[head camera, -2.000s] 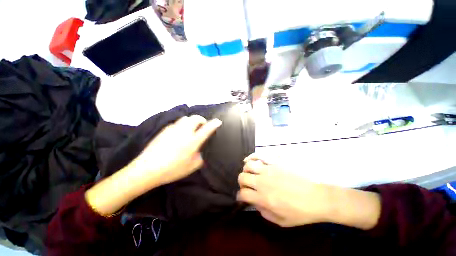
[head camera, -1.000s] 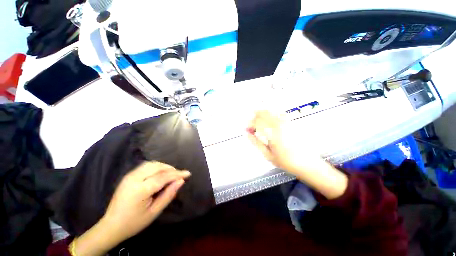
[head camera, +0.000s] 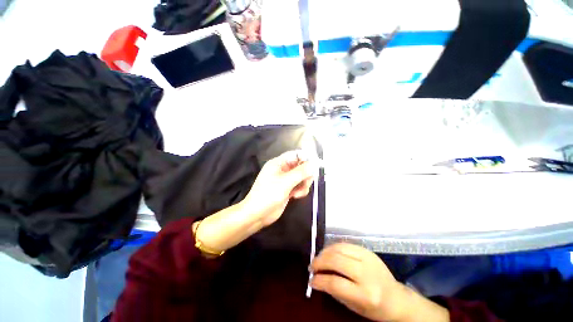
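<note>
The dark garment piece (head camera: 220, 163) lies on the white table with its edge at the lit presser foot and needle (head camera: 309, 112). A thin white cord (head camera: 315, 220) runs down along the garment's right edge from near the foot. My left hand (head camera: 283, 185) rests on the cloth just below the foot, its fingers pinched at the cord's upper part; the fingertips are partly washed out by glare. My right hand (head camera: 352, 277) pinches the cord near its lower end, below the table's front edge.
A garment heap (head camera: 75, 151) lies at left. Behind are a smartphone (head camera: 193, 60), a red holder (head camera: 124, 48) and a patterned bottle (head camera: 248, 28). The machine head, with a black cloth strip (head camera: 480, 47), spans the upper right. Thread snips (head camera: 479, 163) and a dark tool (head camera: 553, 165) lie right.
The view has swung left. A white cord now shows on the garment. My right hand has come from over the bed to the cord's lower end; my left hand is nearer the foot.
</note>
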